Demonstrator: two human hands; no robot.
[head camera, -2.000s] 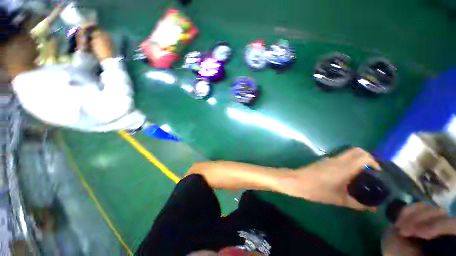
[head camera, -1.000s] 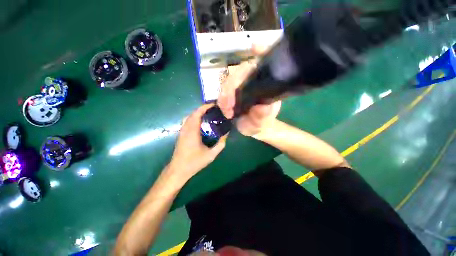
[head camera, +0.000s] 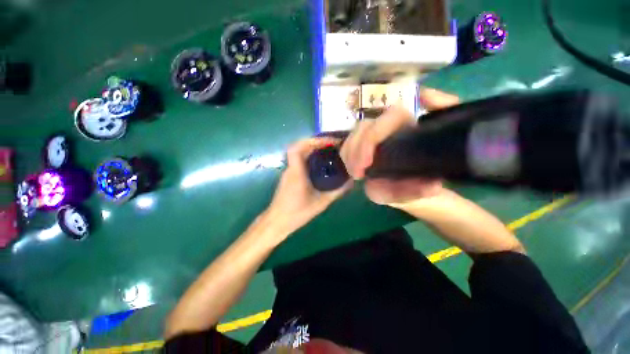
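My left hand is closed around a round black unit, in front of the white screw feeder. My right hand grips the black electric screwdriver, which lies sideways across the view, blurred and close to the camera, with a pale label. The fingers of my right hand are right beside the unit. The screwdriver's tip is hidden by the fingers, so I cannot tell whether it touches the unit.
Two dark round units stand left of the feeder. Further left are a blue-lit unit, a white-faced disc piece and a purple-lit wheeled piece. A purple-lit unit and a black cable are at the upper right. A person's sleeve shows at lower left.
The view has swung left to right, then back slightly. Two seconds ago my hands were at the lower right; now both meet at the unit. Since one second ago, the screwdriver lies more level.
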